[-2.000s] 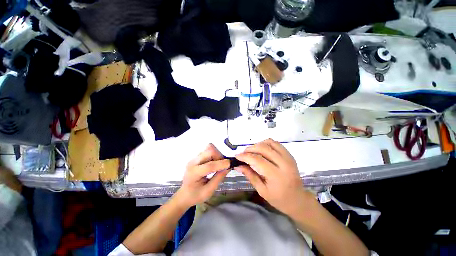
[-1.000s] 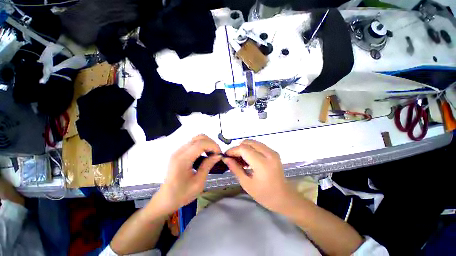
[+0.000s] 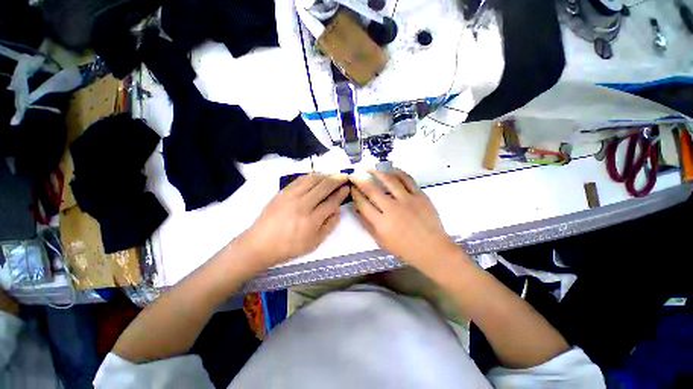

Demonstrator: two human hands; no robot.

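Note:
A small black fabric piece (image 3: 288,181) lies on the machine bed just in front of the needle area (image 3: 351,144), mostly hidden under my fingers. My left hand (image 3: 299,215) holds it from the left, fingertips near the needle. My right hand (image 3: 395,209) holds its right end, fingertips close to the left hand's. The presser foot cannot be made out clearly. A chain of black pieces (image 3: 209,140) lies left of the needle, its right end close to the needle area. The white sewing machine head (image 3: 410,72) stands above my hands.
More black pieces (image 3: 118,178) lie on brown cardboard (image 3: 83,251) at the left. A black strip (image 3: 528,57) drapes over the machine arm. Small tools (image 3: 532,154), red-handled scissors (image 3: 632,161) and an orange-handled tool (image 3: 686,152) lie at the right. A person's sleeve (image 3: 11,334) shows at lower left.
My hands have moved from the table's front edge up to the needle area with the black piece, which is now down on the machine bed. The camera view has moved closer to the machine.

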